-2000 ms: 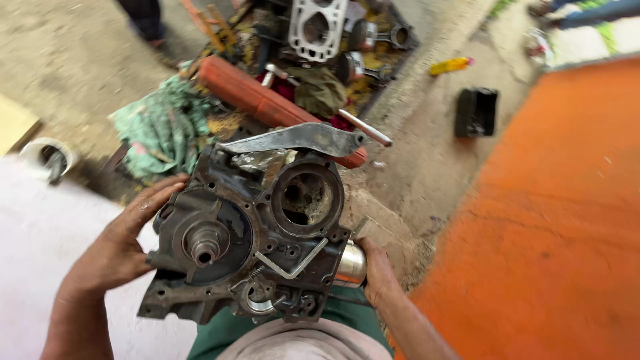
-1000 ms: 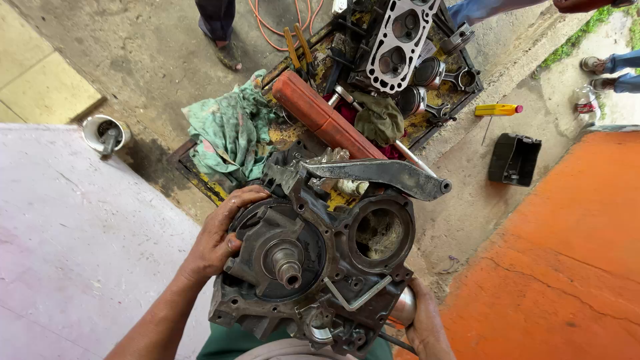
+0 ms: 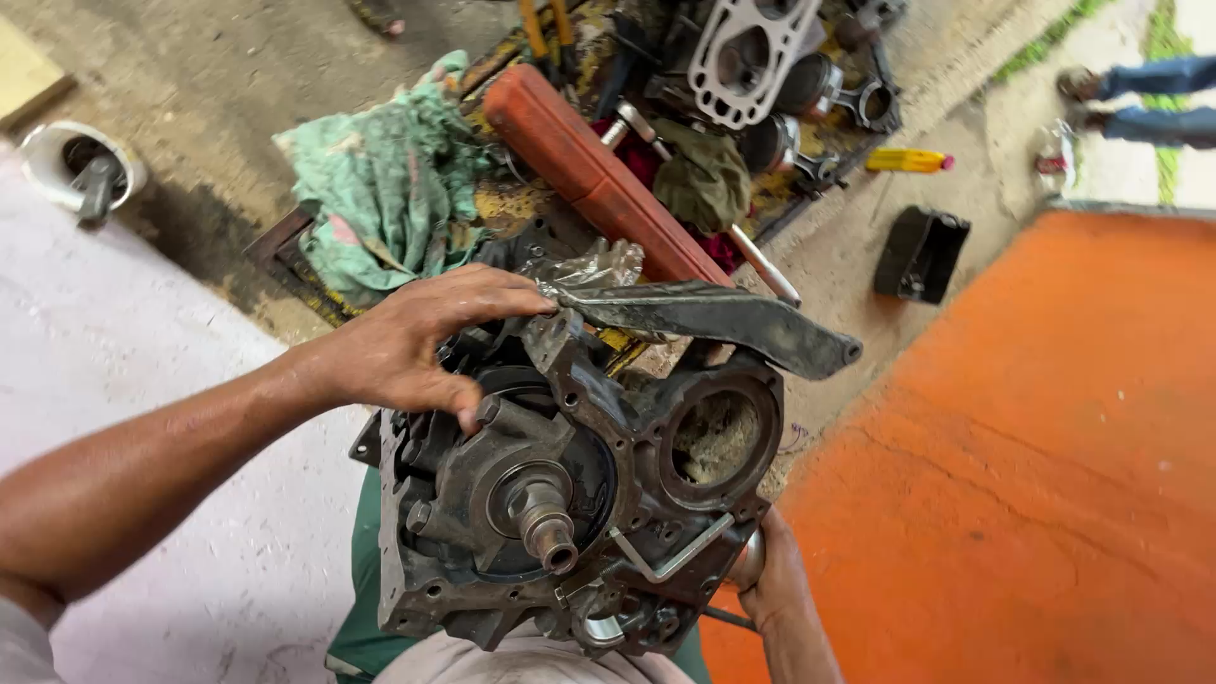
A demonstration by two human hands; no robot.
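A dark metal engine block (image 3: pixel 598 418) stands upright in front of my body, its end with the crankshaft nose (image 3: pixel 543 527) facing up. My left hand (image 3: pixel 432 337) lies on its upper left edge, thumb by a bolt of the bearing cap and fingers reaching to a long metal bracket (image 3: pixel 741 323). At the block's lower right, my right hand (image 3: pixel 774 570) is around a shiny metal cylinder (image 3: pixel 748 562), partly hidden by the block. An L-shaped hex key or bent rod (image 3: pixel 670 560) rests on the block's face, below the large round bore (image 3: pixel 719 435).
Beyond the block, a work stand carries a green rag (image 3: pixel 380 190), a red-orange case (image 3: pixel 608 176), a head gasket (image 3: pixel 746 62) and pistons with rods (image 3: pixel 817 90). A white bucket (image 3: pixel 128 157) is at left; a black tray (image 3: pixel 921 255) and yellow screwdriver (image 3: pixel 907 161) lie right. A person's legs (image 3: pixel 1154 100) show at far right.
My left hand has shifted from the block's left side up to its upper edge, near the bracket's end. My right hand stays at the lower right cylinder. The view has shifted.
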